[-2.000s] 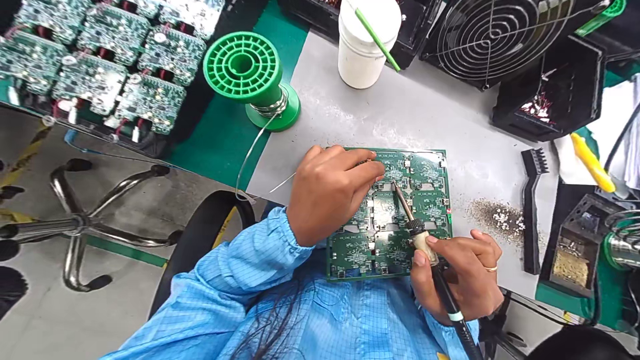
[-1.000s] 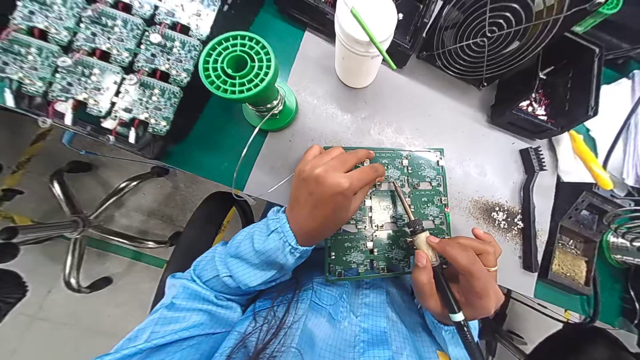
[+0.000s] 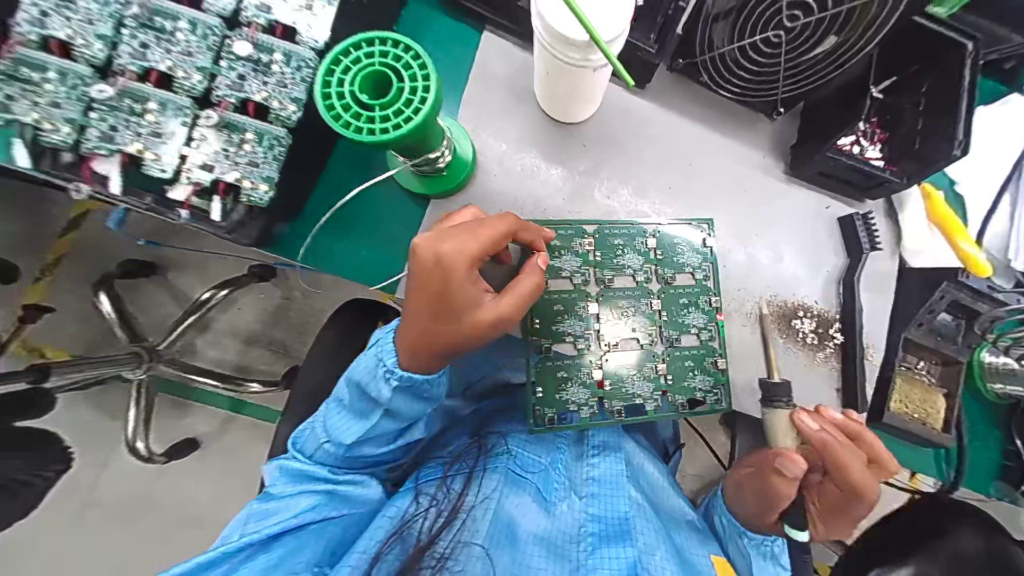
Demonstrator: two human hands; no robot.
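A square green panel of circuit boards (image 3: 628, 320) lies at the front edge of the grey mat, close to my blue sleeves. My left hand (image 3: 476, 280) is over its upper left part, thumb and forefinger pinched on the solder wire (image 3: 352, 194), which runs from a green spool (image 3: 380, 88) and passes partly hidden behind the hand. In my right hand (image 3: 816, 468) is a soldering iron (image 3: 776, 392), its tip up and away from the panel, beside a patch of solder debris (image 3: 808, 326).
A white plastic jar (image 3: 572, 76) with a green stick stands behind the panel. A fan (image 3: 788, 40) and a black bin (image 3: 888, 120) are at the back right. A black brush (image 3: 856, 304) and a sponge holder (image 3: 920, 396) lie right. A tray of assembled boards (image 3: 144, 128) is at left.
My right hand has drawn the soldering iron off the panel, to the right. My left hand has moved slightly left, toward the panel's upper left edge.
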